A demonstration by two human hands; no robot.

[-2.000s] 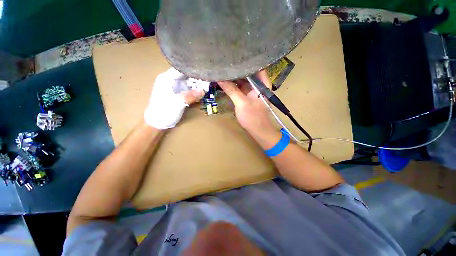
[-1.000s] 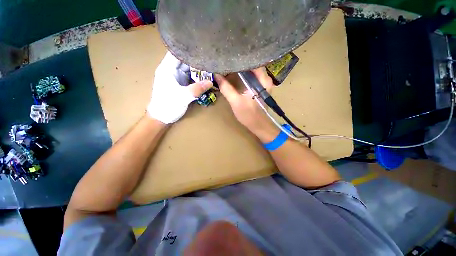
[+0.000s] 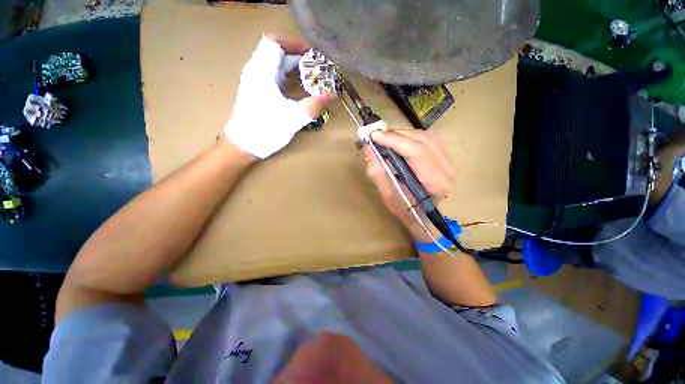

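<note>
My left hand (image 3: pixel 263 105), in a white glove with bare fingertips, holds a small assembly by its pale pronged part (image 3: pixel 319 73), prongs facing up. A dark bit with yellow on it shows below my thumb. My right hand (image 3: pixel 413 169), bare with a blue wrist band (image 3: pixel 442 236), grips a black soldering iron (image 3: pixel 405 176). The iron's metal front end points up and left to the right side of the assembly; whether the tip touches it I cannot tell. A thin whitish tube runs along the iron and off to the right.
A grey hood (image 3: pixel 420 34) hangs above the tan cardboard (image 3: pixel 338 217). A black tray with yellow filling (image 3: pixel 430 103) is at the cardboard's upper right. Loose assemblies (image 3: pixel 45 110) lie on the dark bench at left. Another person's arm (image 3: pixel 668 176) shows at the right edge.
The assembly's pale pronged part is now in clear view. My right hand has moved down and right, away from the assembly, with the iron. The view has shifted, and another person's arm appears at right.
</note>
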